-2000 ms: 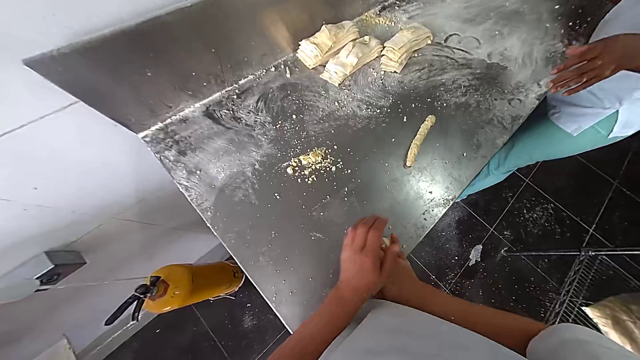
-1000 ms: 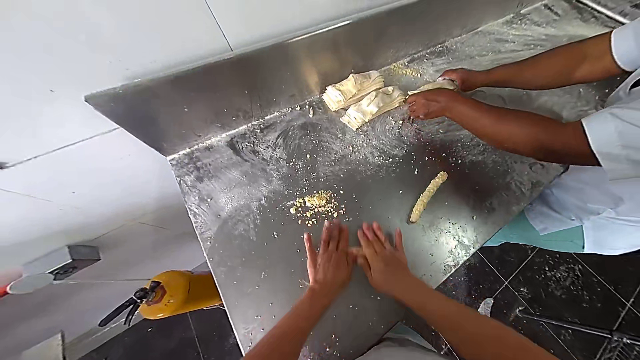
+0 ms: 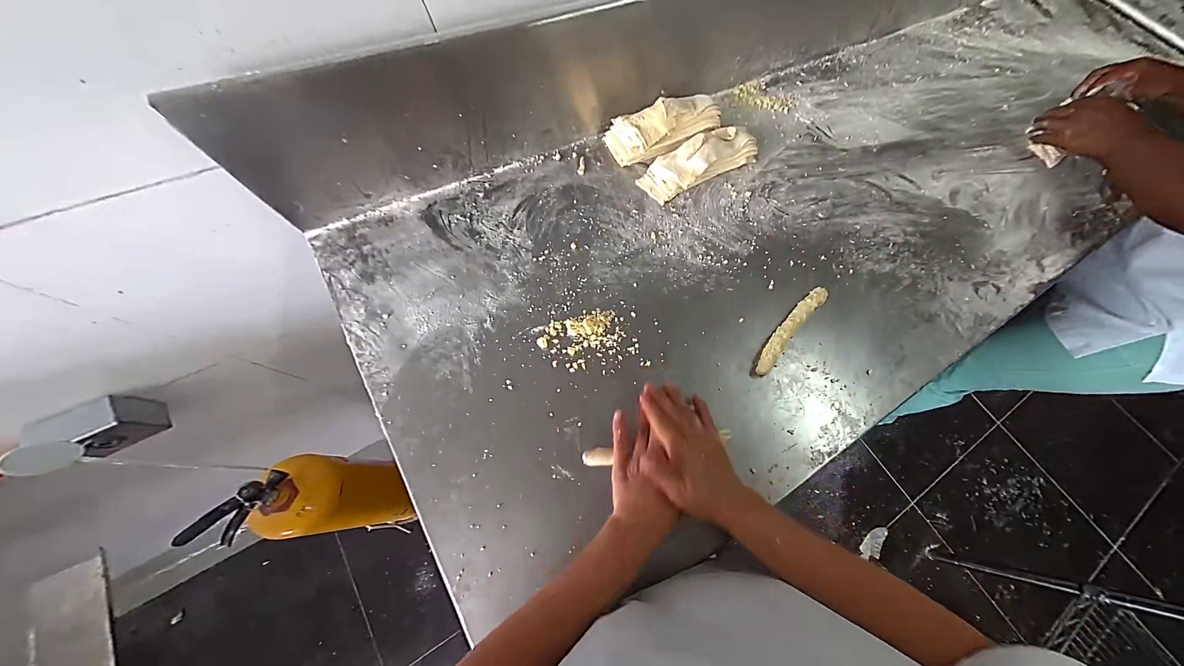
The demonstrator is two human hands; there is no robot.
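Observation:
My left hand [image 3: 643, 481] and my right hand [image 3: 689, 449] lie flat and partly overlapped over a thin dough roll [image 3: 598, 457] near the front edge of the metal table. One end of the roll shows left of my fingers; its middle is hidden beneath them. Beyond my fingertips is a small heap of yellowish crumbs [image 3: 592, 335]. A finished-looking crumb-coated dough stick [image 3: 790, 331] rests to the right. Farther back, two stacks of folded dough sheets, one [image 3: 662, 128] behind the other [image 3: 698, 164], lie on the floured surface.
At the far right, a co-worker's hands [image 3: 1091, 116] hold a piece of dough on the table. A raised metal backsplash [image 3: 462, 120] runs along the back. A yellow fire extinguisher [image 3: 333, 497] stands beyond the left edge, and a wire rack [image 3: 1101, 629] is at lower right.
My hands, side by side a second ago, now overlap, with a dough roll showing under them. The co-worker's hands have moved right from the dough stacks; two stacks remain of the three seen earliest.

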